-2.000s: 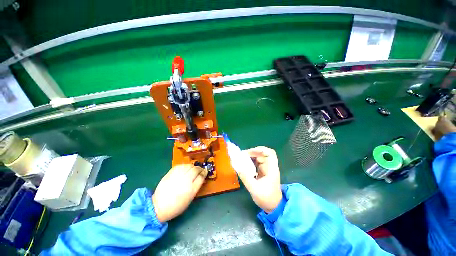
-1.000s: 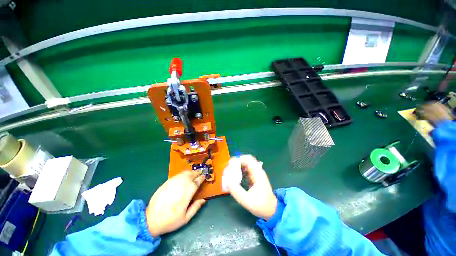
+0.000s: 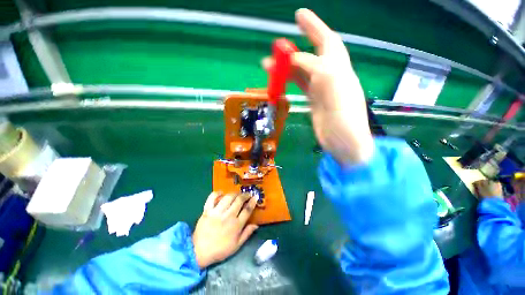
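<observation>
The orange press fixture (image 3: pixel 276 201) stands in front of me, with its dark clamp on the upright plate. My right hand (image 3: pixel 331 86), blurred, is raised at the clamp's red handle (image 3: pixel 281 69), fingers around it and one finger pointing up. My left hand (image 3: pixel 224 227) lies at the left front of the base, its fingertips on a small dark part (image 3: pixel 253 195) and partly covering it. The white glue bottle (image 3: pixel 266 251) with a blue tip lies on the mat before the fixture. A narrow white strip (image 3: pixel 309 207) lies right of the base.
A white carton (image 3: pixel 66 190) and crumpled paper (image 3: pixel 126 212) lie at left, near cream rolls (image 3: pixel 17 150). My right sleeve hides most of the black tray and part of the green-hubbed spool (image 3: pixel 442 204). Another person's hand (image 3: pixel 488 189) works at far right.
My right hand has left the bottle on the mat and risen to the red handle. The handle looks larger and nearer. The view has shifted; my left hand stays at the dark part.
</observation>
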